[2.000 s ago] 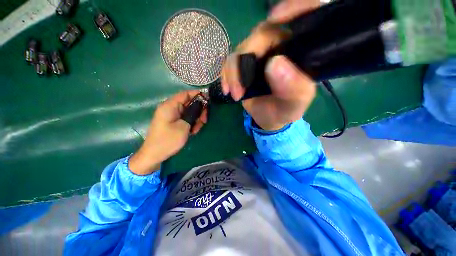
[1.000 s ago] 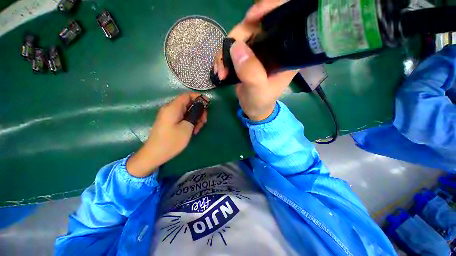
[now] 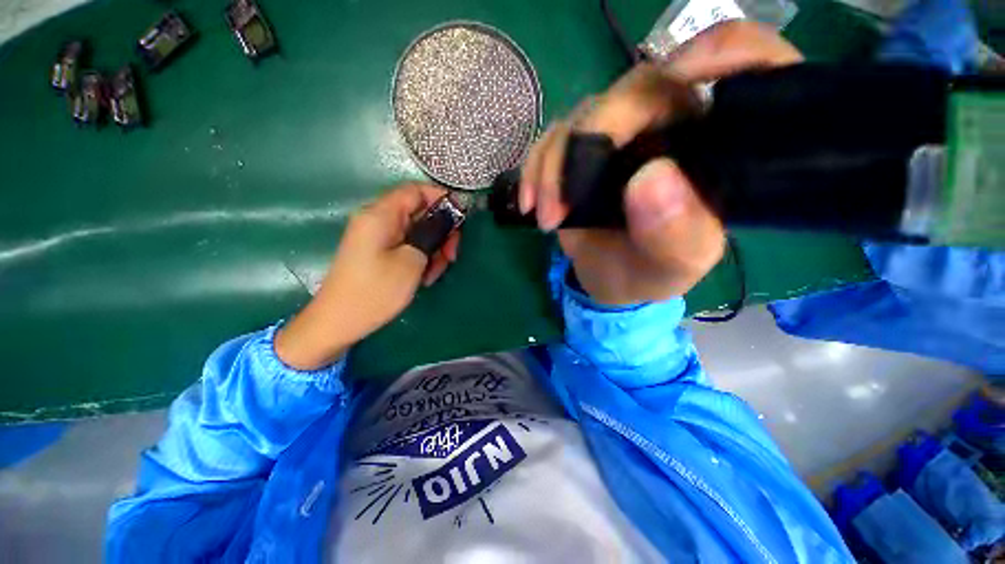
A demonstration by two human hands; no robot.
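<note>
My left hand (image 3: pixel 380 259) holds a small dark unit (image 3: pixel 435 225) between thumb and fingers, its metallic end facing up and right. My right hand (image 3: pixel 639 198) is wrapped around the front of a thick black electric screwdriver (image 3: pixel 827 149), which lies nearly level, with a green-and-white label at the right edge. The driver's black nose (image 3: pixel 509 198) points left, close to the unit's metallic end. Whether the bit touches the unit cannot be told. A round screw dish (image 3: pixel 468 105), filled with tiny silvery screws, sits on the green mat just above the unit. The right hand and driver are slightly blurred.
Several dark units (image 3: pixel 123 97) lie at the upper left on the green mat (image 3: pixel 165 308). A labelled clear bag (image 3: pixel 705 15) is behind the right hand, with a black cord (image 3: pixel 619 31) beside it. Another person's blue sleeve (image 3: pixel 882 303) is at the right, beside blue-covered items (image 3: pixel 926 485) low down.
The driver's nose has moved from the dish's edge down to the unit in my left hand. The labelled bag now shows. The dish appears slightly further right in view.
</note>
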